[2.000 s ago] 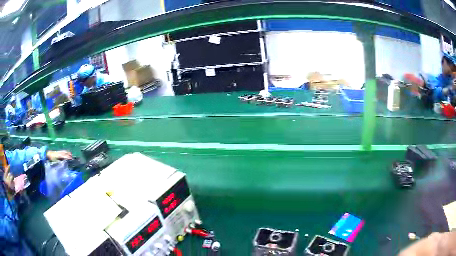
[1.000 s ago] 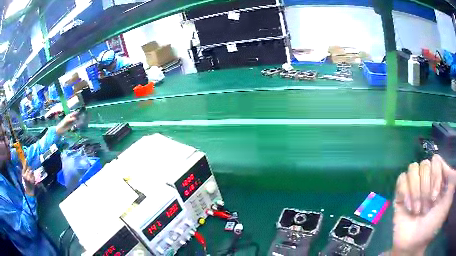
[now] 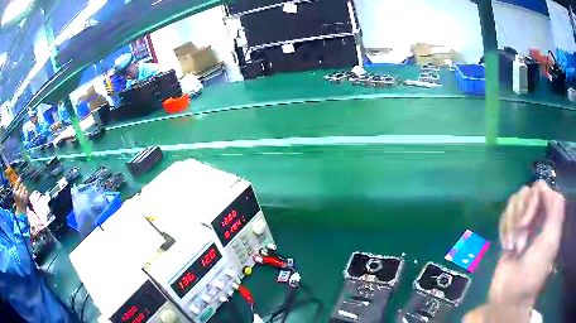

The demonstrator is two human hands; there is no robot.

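Two rugged device units lie side by side at the bottom: the left one [image 3: 374,268] and the right one [image 3: 444,282], each a dark block with a pale rim and a ring near the top. A cyan and magenta colour card [image 3: 468,250] lies right of them. My right hand [image 3: 529,230] is raised at the right edge, blurred, fingers bent; whether it holds something cannot be told. My left hand is not visible.
White power supplies [image 3: 192,268] with red digits stand lower left, with red and black leads [image 3: 273,260]. A dark unit [image 3: 544,171] and a black block [image 3: 564,158] are at the far right. A coworker's blue sleeve [image 3: 22,252] shows at left.
My right hand came up from the lower right corner and is now slightly lower and more blurred than a second ago. The coworker's outstretched arm at left has drawn back.
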